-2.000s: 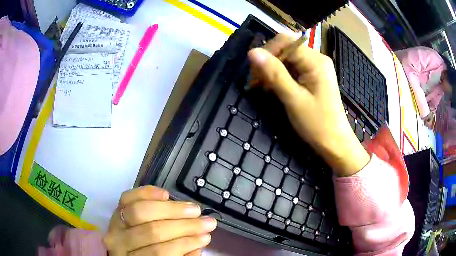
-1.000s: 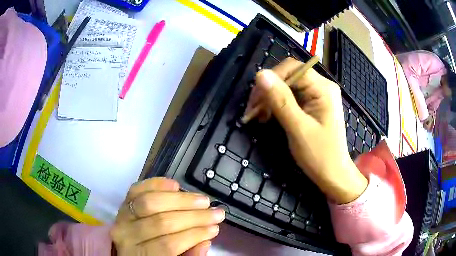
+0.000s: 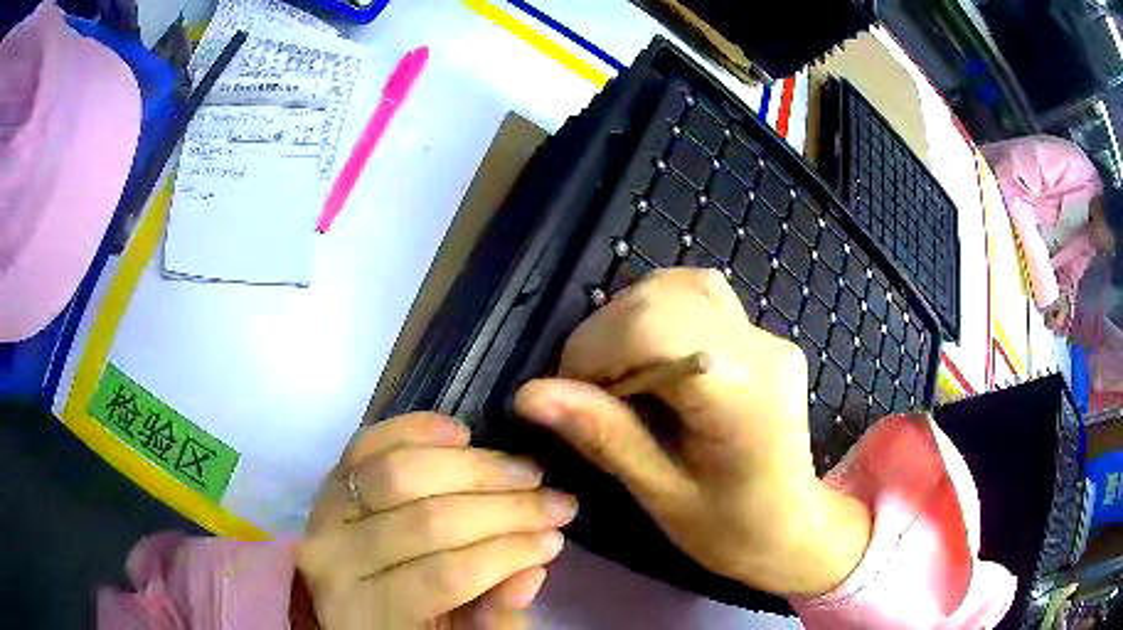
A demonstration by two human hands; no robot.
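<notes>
A black parts tray (image 3: 850,289) lies at a slant in front of me. Small silvery metal parts (image 3: 661,165) sit in rows at its grid crossings. My right hand (image 3: 708,425) is over the tray's near left part and pinches slim tan tweezers (image 3: 665,373). The tweezers' tips are hidden by the hand. My left hand (image 3: 437,523), with a ring on one finger, rests at the tray's near left corner with its fingertips at the rim. The fingers lie together, and I cannot tell whether they grip the rim.
Record sheets (image 3: 240,234) with a dark pen (image 3: 212,74) and a pink marker (image 3: 373,142) lie left. A pink cap (image 3: 62,185) is far left. Another black tray (image 3: 905,197) lies beyond, a tray stack (image 3: 1028,468) at right. A person in pink (image 3: 1047,197) is upper right.
My right hand has moved towards me along the tray's left side, uncovering the far rows and covering near ones. My left hand stays at the near corner. The view has shifted slightly.
</notes>
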